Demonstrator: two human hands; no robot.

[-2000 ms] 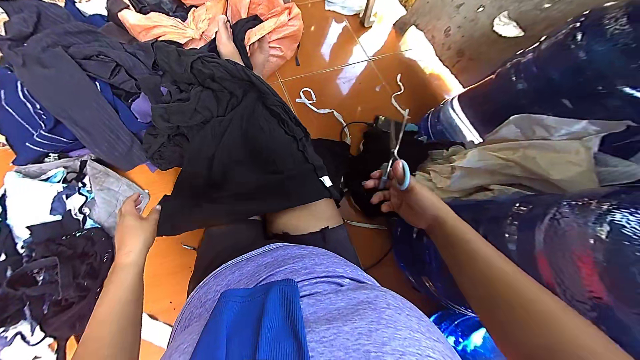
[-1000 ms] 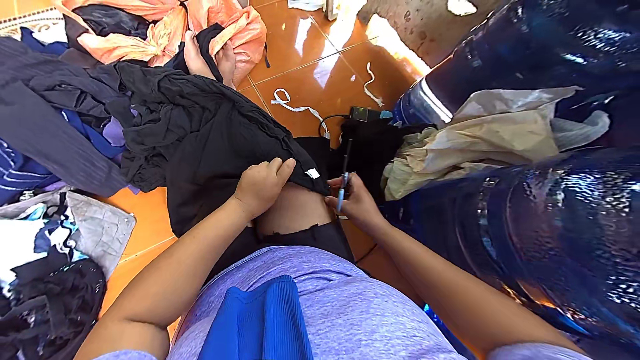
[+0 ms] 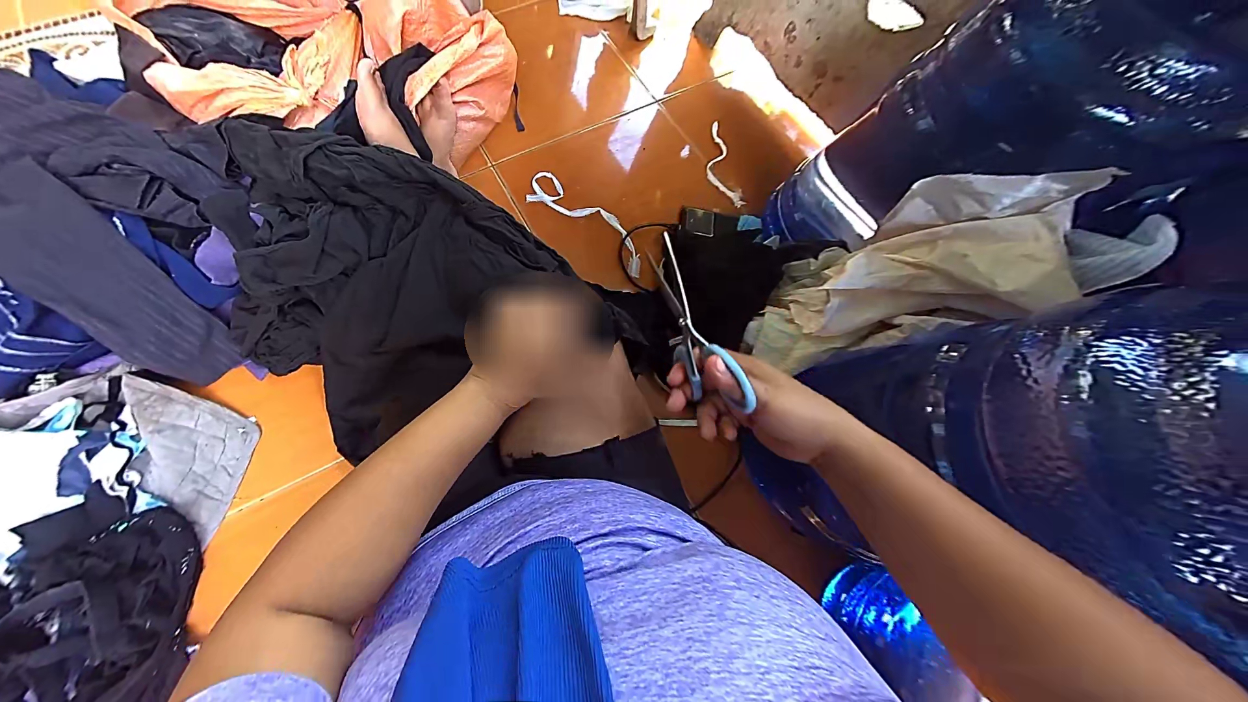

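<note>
Black cloth (image 3: 390, 263) lies bunched across my lap and legs. My left hand (image 3: 536, 336) rests at its right edge over my thigh; a blur covers the fingers, so its grip does not show. In my right hand (image 3: 756, 400) is a pair of scissors (image 3: 690, 336) with light blue handles, fingers in the loops, blades parted and pointing away from me. The blades are a little right of the cloth, above a dark heap of fabric (image 3: 717, 288).
Large blue plastic water bottles (image 3: 1024, 419) lie along the right, with a beige cloth (image 3: 965, 253) between them. Piled clothes (image 3: 107, 263) and an orange bundle (image 3: 322, 68) lie at left. White strips (image 3: 585, 210) lie on the tiled floor (image 3: 565, 146).
My left hand has come from the cloth's lower left corner to its right edge. The scissors were farther out, came in beside the cloth, and are now away from it with blades apart.
</note>
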